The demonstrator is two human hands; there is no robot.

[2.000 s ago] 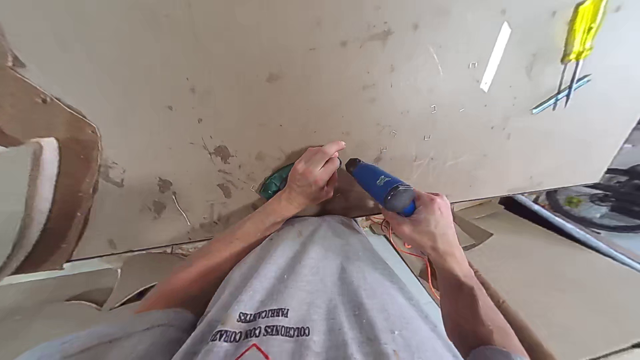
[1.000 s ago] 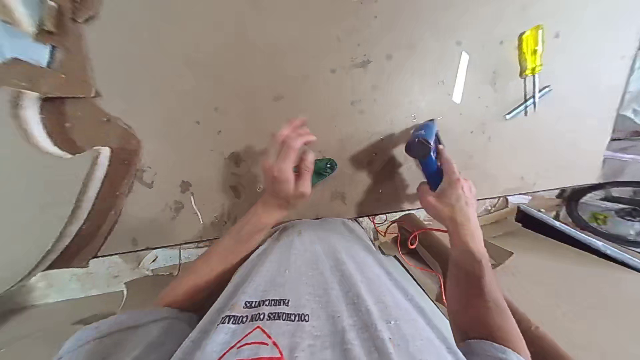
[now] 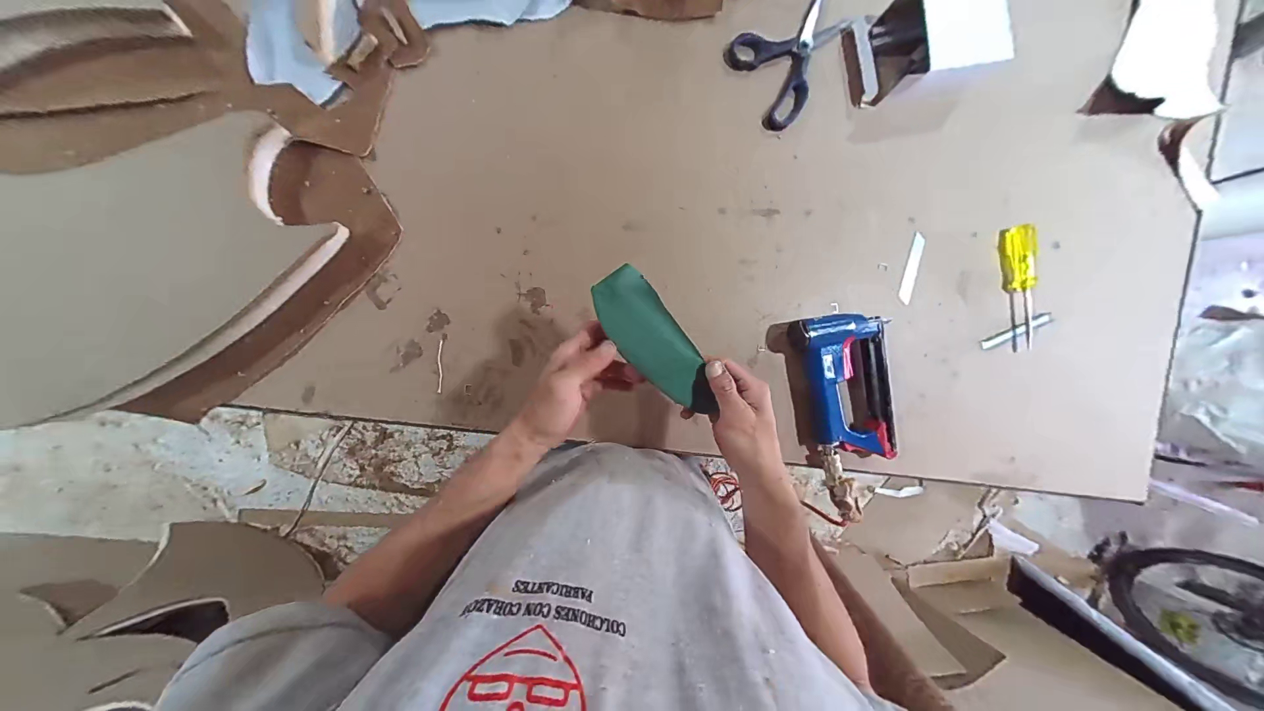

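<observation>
A green, curved, fabric-like piece with a dark lower end [image 3: 647, 331] is held above the cardboard-coloured tabletop near its front edge. My right hand [image 3: 739, 405] pinches its dark lower end between thumb and fingers. My left hand [image 3: 573, 380] is at its left side, fingers partly curled against or just under it; whether they grip it is hard to tell. A blue pneumatic staple gun [image 3: 828, 380] lies on the table to the right of my right hand, its air fitting [image 3: 837, 484] over the front edge.
Black-handled scissors [image 3: 798, 59] and an open box [image 3: 889, 49] lie at the back. A yellow-handled tool [image 3: 1018, 259], a small rod [image 3: 1017, 331] and a pale strip [image 3: 911, 267] are on the right. Curved brown cut pieces [image 3: 336, 197] cover the left. A bicycle wheel [image 3: 1185, 592] stands lower right.
The blue staple gun, in my right hand before, now lies on the table. The green piece, earlier low by my left hand, is now raised between both hands. The view has shifted to show more table.
</observation>
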